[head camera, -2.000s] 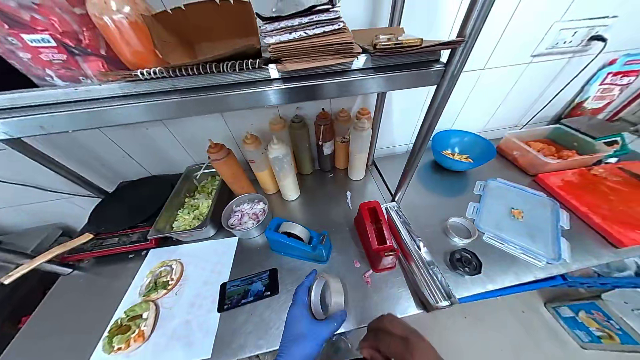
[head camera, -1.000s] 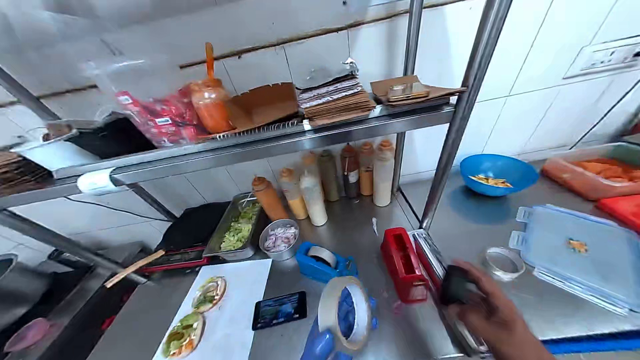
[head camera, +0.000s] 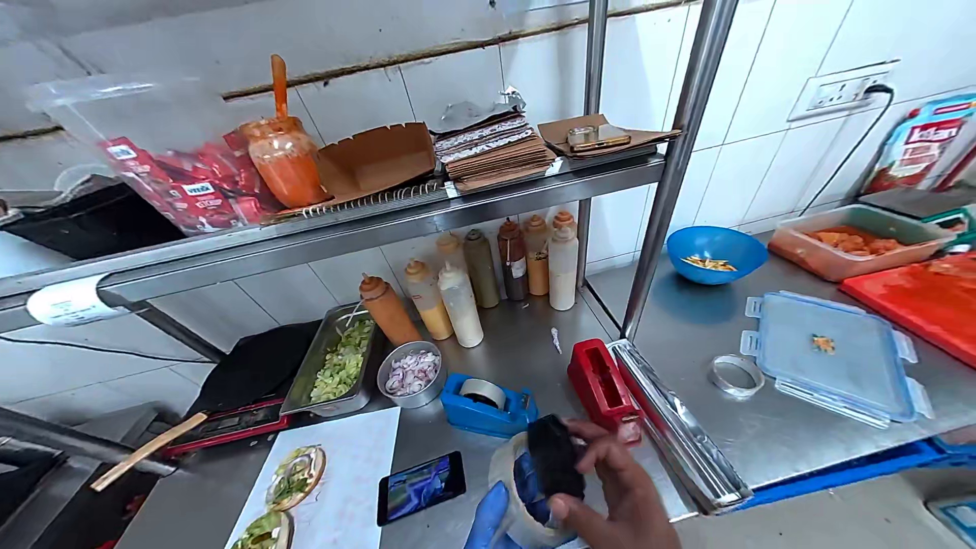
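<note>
My left hand (head camera: 490, 518), in a blue glove, holds a wide tape roll (head camera: 507, 488) near the bottom centre. My bare right hand (head camera: 621, 496) grips a black tape-core hub (head camera: 555, 457) at the roll's opening; whether the hub sits inside cannot be told. Just behind stand a blue tape dispenser (head camera: 488, 415) with a roll in it and a red tape dispenser (head camera: 602, 389) with no roll visible. A phone (head camera: 421, 488) lies left of my left hand. On white paper (head camera: 343, 465) rest two topped bun halves (head camera: 296, 476), the lower one cut off by the frame edge.
Squeeze bottles (head camera: 461, 305), a bowl of chopped onion (head camera: 412, 375) and a tray of lettuce (head camera: 341, 362) stand under a steel shelf (head camera: 381, 232). At right are a foil roll (head camera: 679, 427), a clear ring (head camera: 736, 376), a lidded container (head camera: 827, 354) and a blue bowl (head camera: 715, 255).
My right hand has picked up the black hub, which lay on the right counter two seconds ago, and brought it left to the tape roll in my left hand.
</note>
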